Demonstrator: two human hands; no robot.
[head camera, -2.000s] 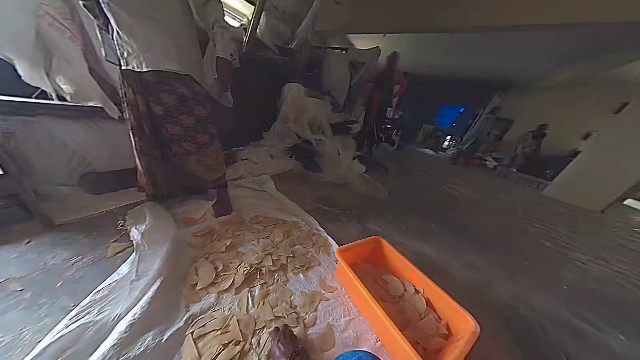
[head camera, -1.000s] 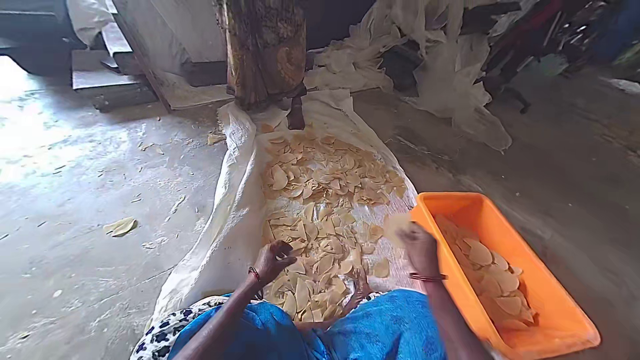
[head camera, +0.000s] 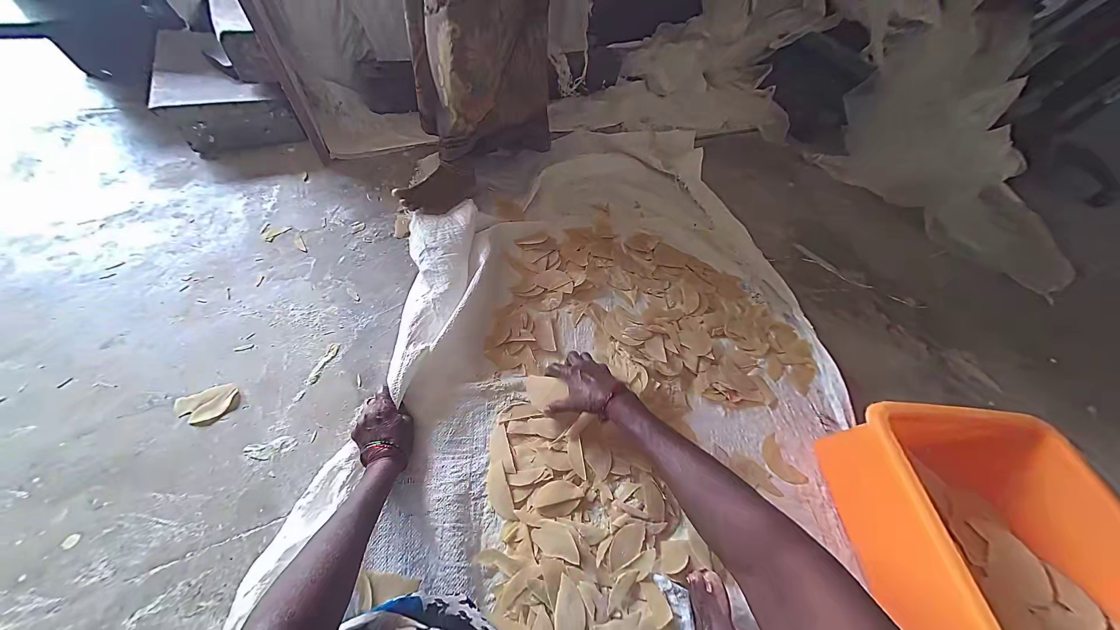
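Observation:
My left hand (head camera: 382, 429) is closed on the edge of a white woven plastic sheet (head camera: 437, 332), which is lifted into a fold. Many thin, flat, tan pieces (head camera: 560, 538), some leaf-shaped and some half-round, lie in piles on the sheet. Over the middle of the piles is my right hand (head camera: 584, 385), palm down with fingers spread, touching a pale piece (head camera: 544, 392) at its thumb side; whether it grips the piece is unclear. Right of the sheet stands an orange plastic crate (head camera: 945, 525) with larger tan pieces inside.
Another person stands at the sheet's far end, a foot (head camera: 437, 185) beside the sheet's far left part. Crumpled translucent plastic (head camera: 954, 149) lies at the back right. A dark block (head camera: 229, 118) sits at the back left. Loose scraps (head camera: 208, 404) dot the concrete floor.
My left hand has moved left onto the sheet's edge, and the edge is pulled up. My right hand has gone from near the orange crate to the piles. The view has shifted.

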